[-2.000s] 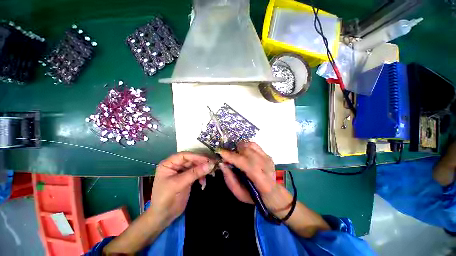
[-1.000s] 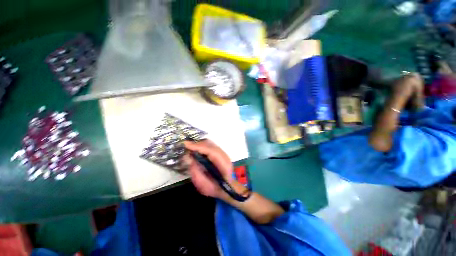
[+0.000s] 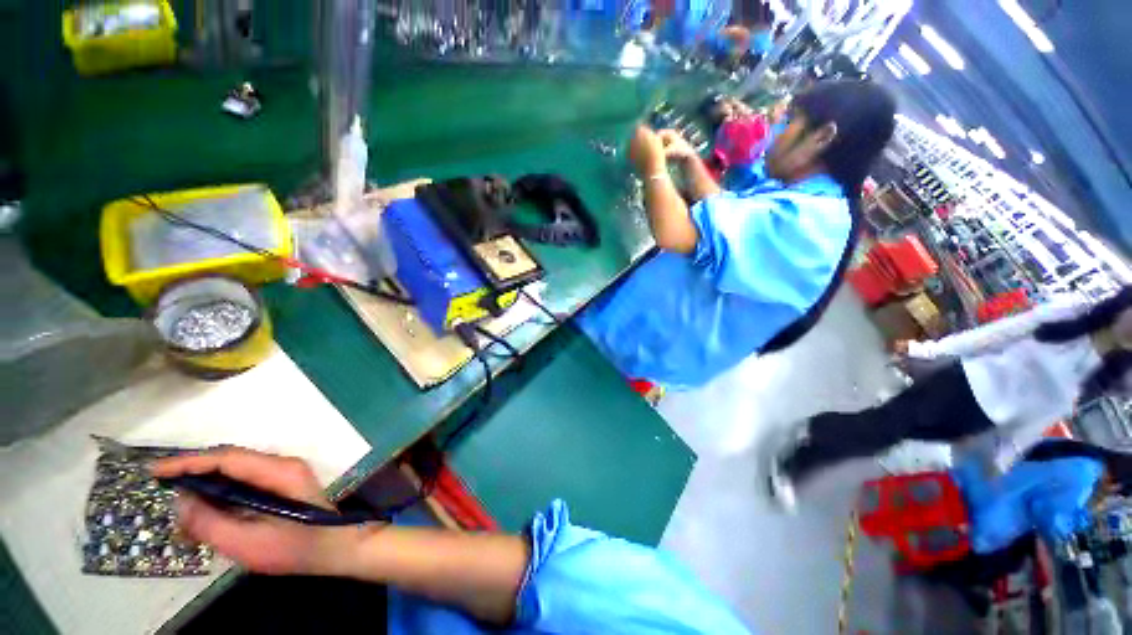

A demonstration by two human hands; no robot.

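My right hand [image 3: 255,509] is at the lower left of the view, closed around the black pen-like soldering iron [image 3: 267,500]. Its fingertips are at the right edge of the component panel [image 3: 130,521], a dark square dotted with silver parts. The fingers hide part of that edge, and the iron's tip cannot be made out. The panel lies on the cream work board [image 3: 304,416]. My left hand is not in view.
A round pot [image 3: 211,329] of silvery contents stands behind the panel, near a yellow tray [image 3: 261,205]. The blue soldering station [image 3: 428,267] with black cords is to the right. A person in blue [image 3: 770,261] sits at the bench; another person [image 3: 993,385] walks in the aisle.
The view has swung far to the right, so bench things appear further left. The component pile and waiting panels have left the picture. My right hand still holds the iron at the panel.
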